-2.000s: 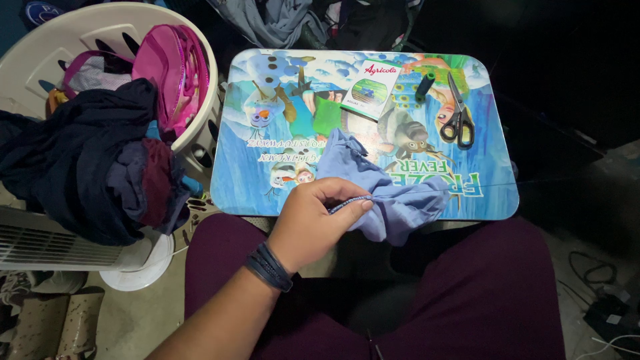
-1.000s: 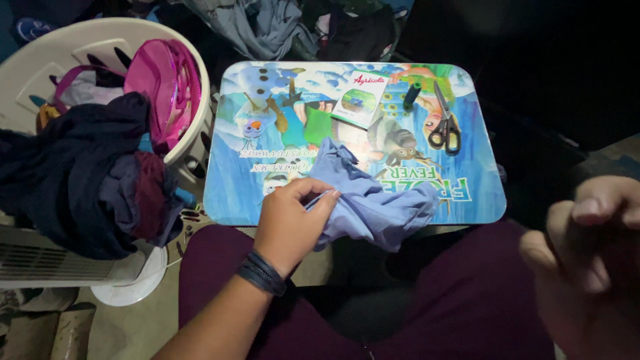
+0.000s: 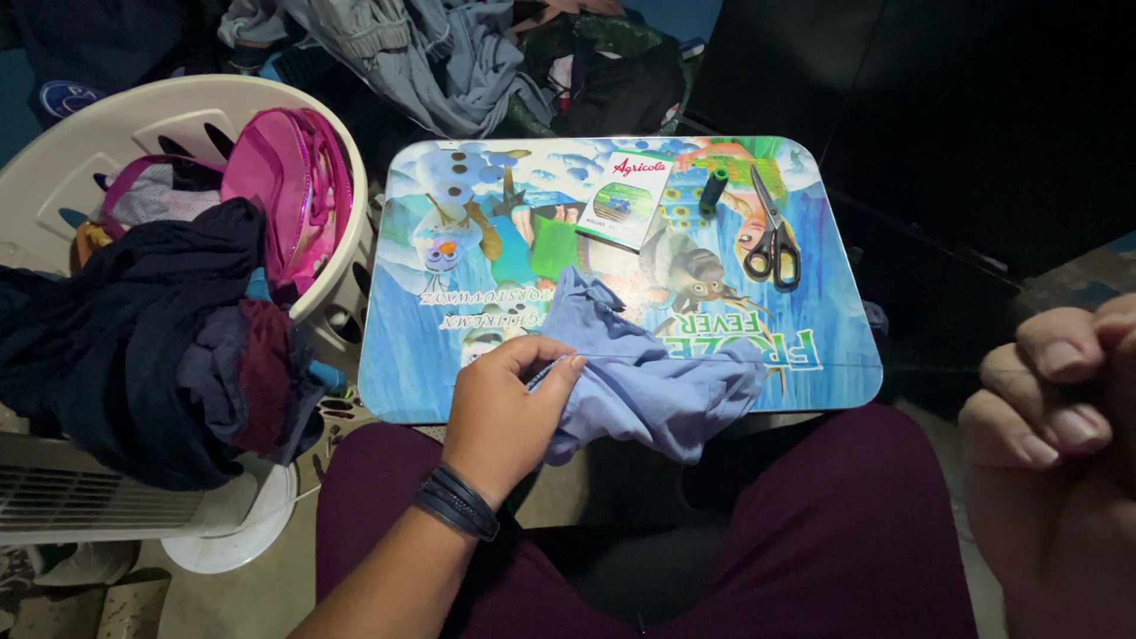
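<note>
My left hand [image 3: 519,404] pinches the gathered edge of a light blue cloth [image 3: 630,382] between thumb and fingers. The cloth lies over the near edge of a small printed table [image 3: 408,355]. A thin dark thread [image 3: 816,363] runs from the pinched edge rightward towards my right hand [image 3: 1052,417], raised at the right edge with curled fingers and partly cut off. Whether it holds a needle or the thread end cannot be seen. On the table lie a paper needle packet [image 3: 626,200], a dark green thread spool [image 3: 713,191] and black-handled scissors [image 3: 772,240].
At the left, a white plastic laundry basket [image 3: 342,124] holds a pink bag [image 3: 275,195] and dark clothes [image 3: 133,328]. A white fan [image 3: 98,497] is beneath them. More clothes [image 3: 426,62] are heaped behind the table. My knees are against its near side.
My right hand, out of view two seconds ago, has come into view at the right. My left hand still pinches the cloth.
</note>
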